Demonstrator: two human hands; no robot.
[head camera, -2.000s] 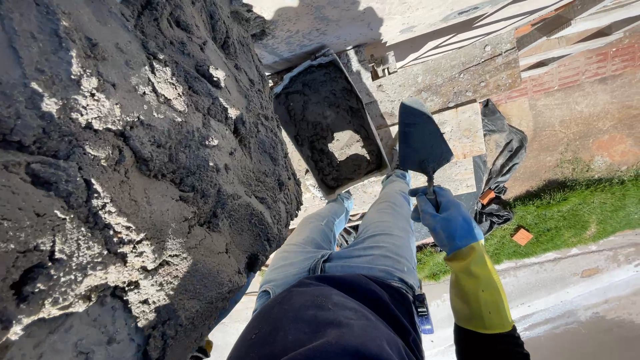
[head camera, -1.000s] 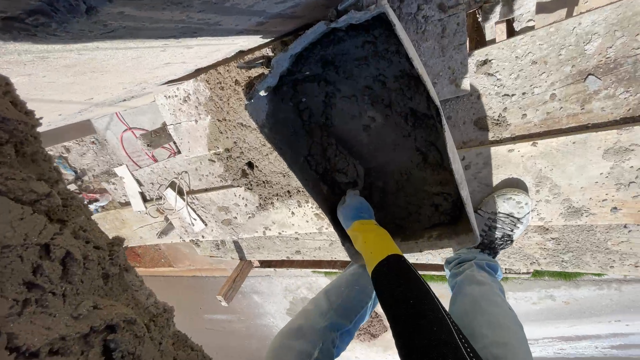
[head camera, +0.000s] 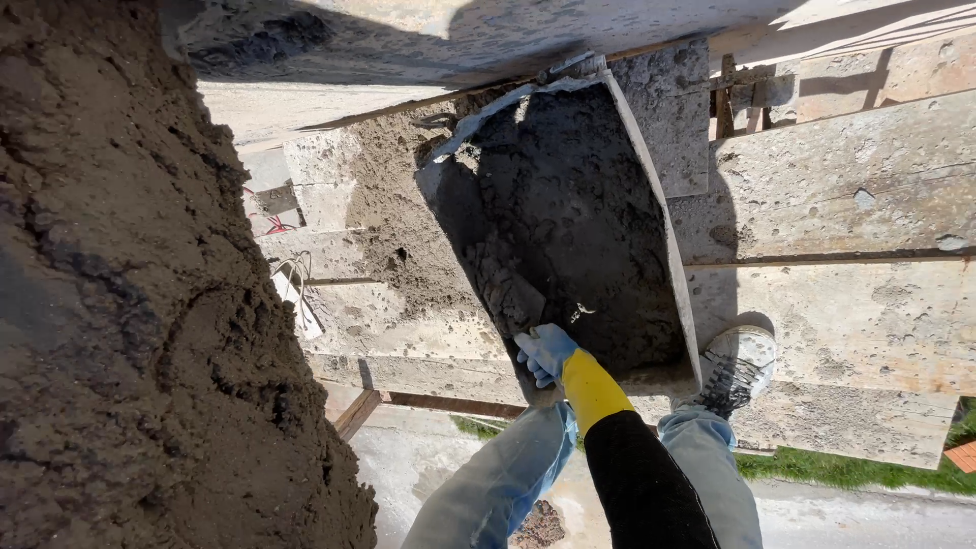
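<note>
My right hand (head camera: 549, 354), in a blue and yellow rubber glove, is closed around the trowel's handle at the near left corner of a mortar trough (head camera: 662, 200). The trowel (head camera: 522, 303) lies low in the trough, its blade largely covered with wet mortar. Dark grey mortar (head camera: 587, 198) fills much of the trough, mostly in shade. My left hand is out of the frame. A rough, mortar-covered surface (head camera: 152, 305) takes up the left side, close to the camera.
Wooden scaffold planks (head camera: 839, 320) spattered with mortar carry the trough and my shoe (head camera: 740, 366). Gaps run between some planks. A pale wall (head camera: 427, 38) borders the far side. Grass (head camera: 846, 469) and paving lie below the planks' near edge. A thin cable (head camera: 299, 267) lies at the left.
Two seconds ago the trowel was raised beside the trough with a bare-looking blade; now it is down in the mortar. The view has shifted closer to the trough.
</note>
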